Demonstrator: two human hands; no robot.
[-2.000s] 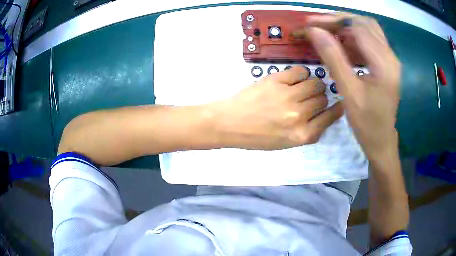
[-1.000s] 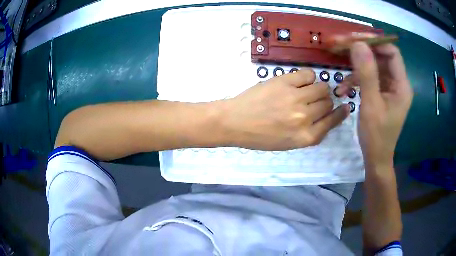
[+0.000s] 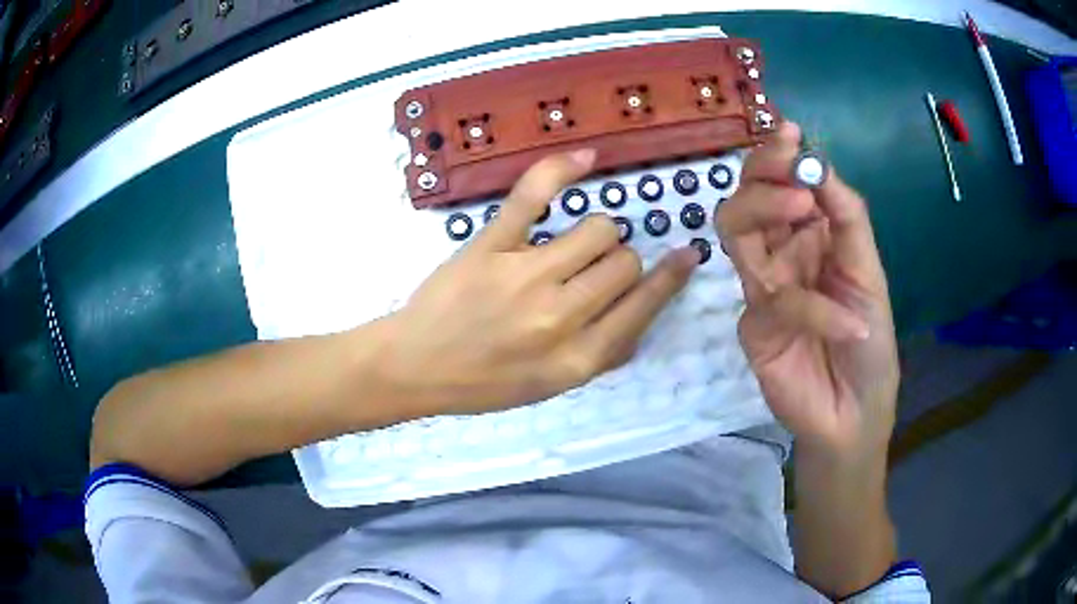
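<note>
A red-brown fixture [image 3: 596, 142] lies across the top of the white tray [image 3: 278, 236]. Its four nests each show a small pale centre stud and no round part. Small dark-ringed round parts [image 3: 613, 195] sit in rows in the tray just below it. My left hand [image 3: 520, 301] is over the tray, index finger reaching to the fixture's lower edge, little fingertip at one round part. It hides some of the rows. My right hand [image 3: 815, 307] is raised, palm up, at the tray's right edge, with a pale-centred round part [image 3: 810, 170] between thumb and finger.
Right of the tray on the green bench [image 3: 154, 277] lie a thin pale stick [image 3: 942, 144], a small red cap [image 3: 954, 122], a white pen with a red end [image 3: 996, 94] and a blue bin [image 3: 1051, 100]. Long tweezers [image 3: 53, 313] lie at left. Grey fixtures [image 3: 213, 35] stand beyond.
The fixture and tray appear further left and tilted. The left nest no longer shows its round part. My right hand has moved off the fixture and turned palm up; the rod is not clearly visible.
</note>
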